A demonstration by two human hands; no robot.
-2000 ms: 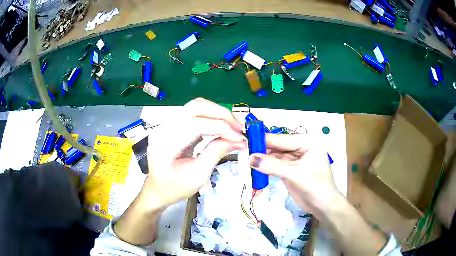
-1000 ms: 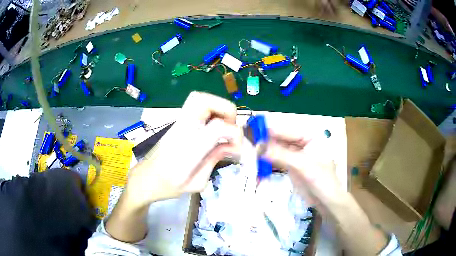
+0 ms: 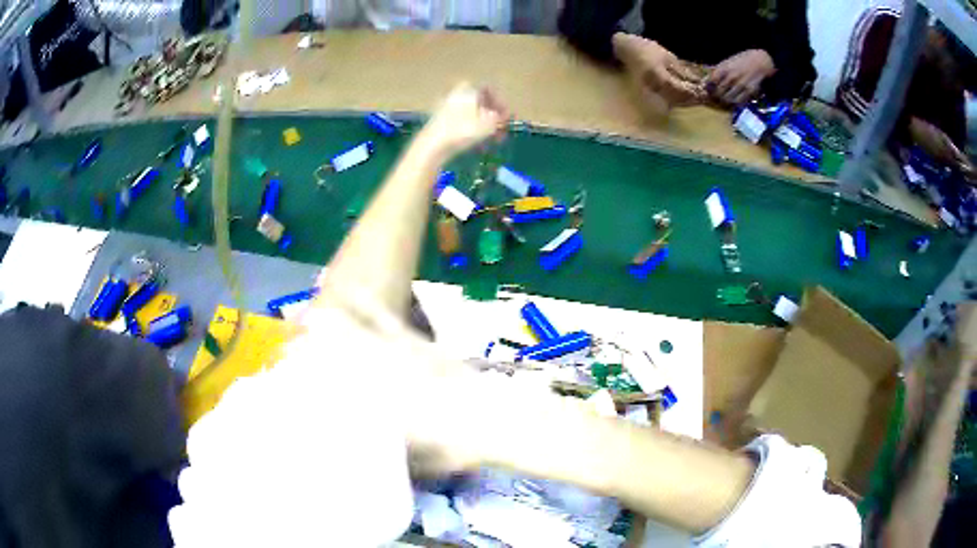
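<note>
My left hand is stretched out over the far part of the green belt, its fingers curled. Blur hides whether it holds anything. My right forearm crosses low over the open parts box, which holds white scraps. My right hand is washed out near my left sleeve, and its fingers cannot be made out. Blue cells with wires and green boards lie on the white surface behind the box. A white-padded cell and other wired cells lie on the belt below my left hand.
An empty carton stands at right. A yellow sheet and several blue cells lie at left, near a hanging pale hose. Across the belt, a person's hands work beside a cell heap. Another arm shows at the right edge.
My left hand has moved from above the box out over the belt. My right arm has swung left across the box. The blue cell held before no longer shows clearly. The view has tilted up.
</note>
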